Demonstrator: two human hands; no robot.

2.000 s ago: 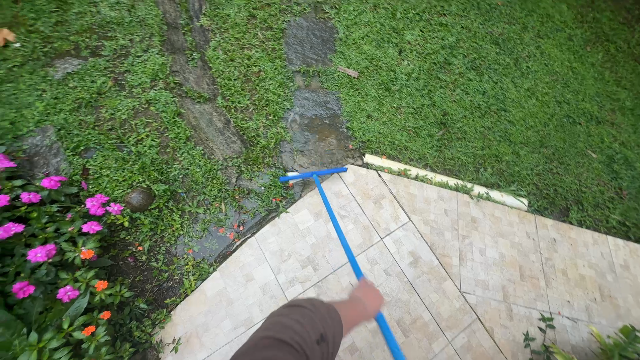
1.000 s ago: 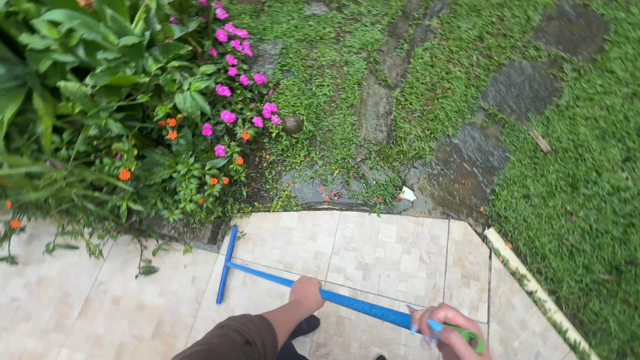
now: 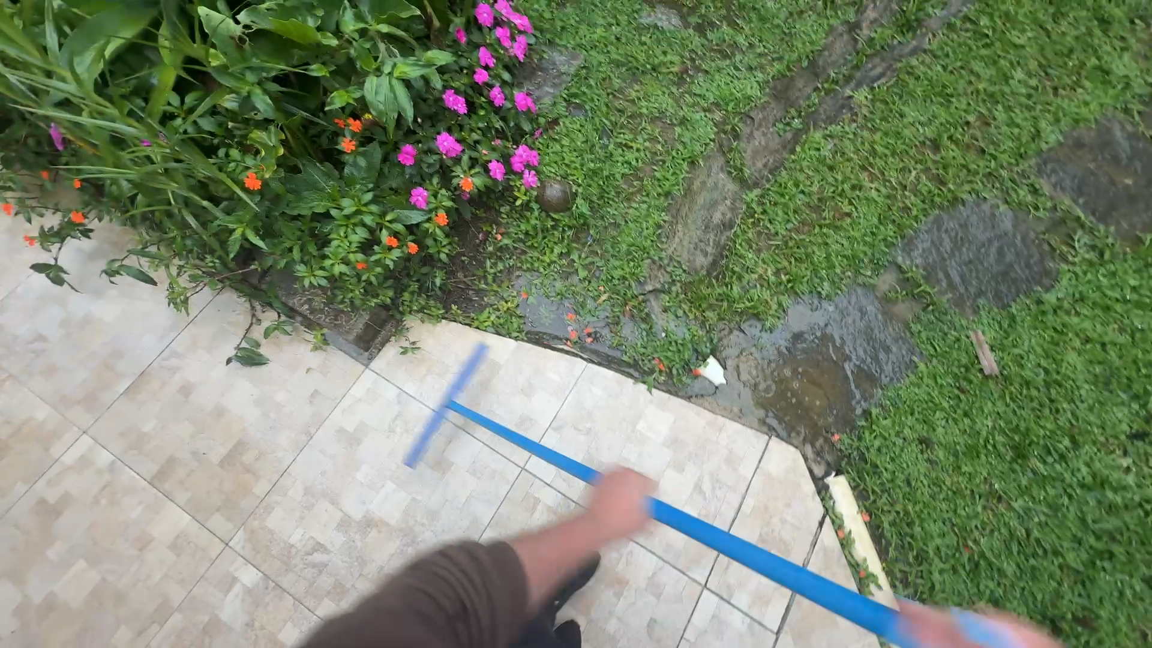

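Observation:
A blue floor squeegee (image 3: 447,405) with a long blue pole slants across the head view, its blade blurred over the beige tiles (image 3: 297,531) near the grass edge. My left hand (image 3: 621,504), reaching from a rolled-up brown sleeve, is closed around the middle of the pole. At the lower right, my right hand (image 3: 967,625) grips the pole's near end; it is blurred and partly cut off by the frame's edge. Something light blue shows at its fingers, and the end of the handle is hidden.
Flowering plants (image 3: 360,180) overhang the tiles at upper left, beside a drain grate (image 3: 360,328). Wet stepping stones (image 3: 828,360) cross the grass. A white scrap (image 3: 713,371) lies by the tile edge, and a pale strip (image 3: 859,540) borders the lawn. Dark shoes (image 3: 567,612) show below.
Two seconds ago the squeegee blade was at the tile corner by the stones; now it is nearer the plants. Since one second ago it has moved away from them along the tiles. The view has swung left.

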